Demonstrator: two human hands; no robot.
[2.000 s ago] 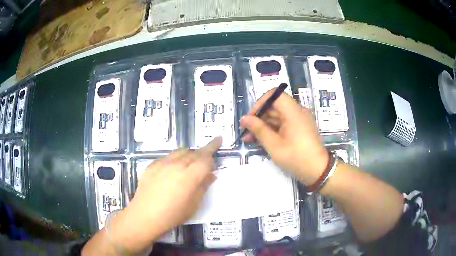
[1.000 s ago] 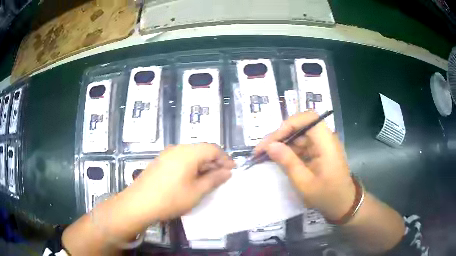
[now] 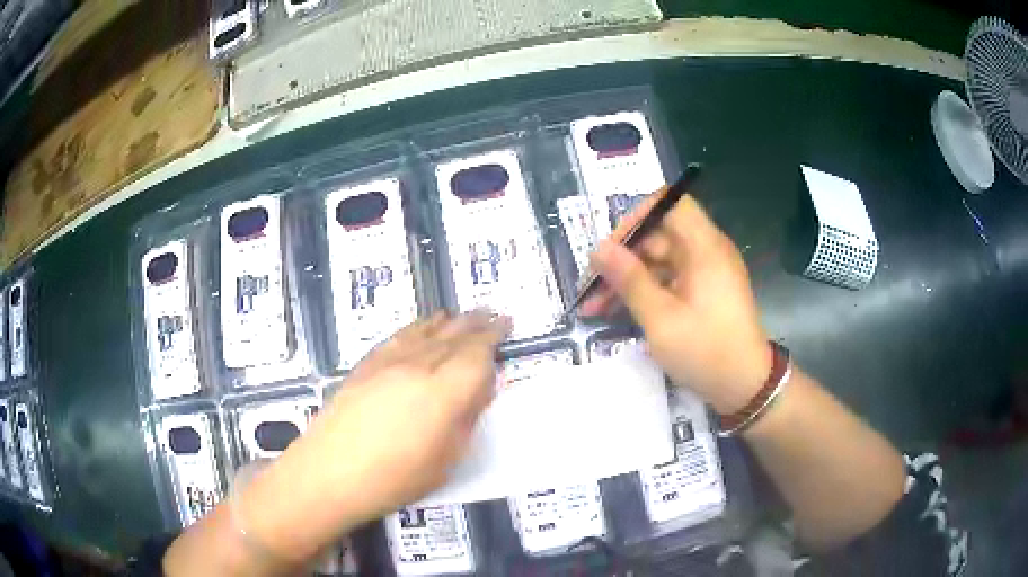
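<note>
A clear blister tray (image 3: 428, 126) holds white carded packs in two rows, such as the top-row pack (image 3: 496, 254) fourth from the left. My right hand (image 3: 688, 304) grips black tweezers (image 3: 645, 231), their tip down at the lower right corner of that pack. My left hand (image 3: 395, 411) lies with its fingertips on the lower edge of the same pack. A large white sheet (image 3: 575, 423) lies partly under my left hand, over the bottom-row packs. No sticker can be made out at the fingertips or tip.
A curled small label sheet (image 3: 840, 231) with dark dots lies on the bench to the right. A small fan (image 3: 998, 85) and a white disc (image 3: 962, 141) stand at the far right. Another filled tray (image 3: 23, 434) is at the left. A brown board (image 3: 113, 141) and pale ridged panel (image 3: 428, 51) lie beyond.
The view has turned, and the tray appears tilted and further left. Both hands have gone from meeting over the white sheet to the lower edge of the fourth top pack. The right hand still holds the tweezers.
</note>
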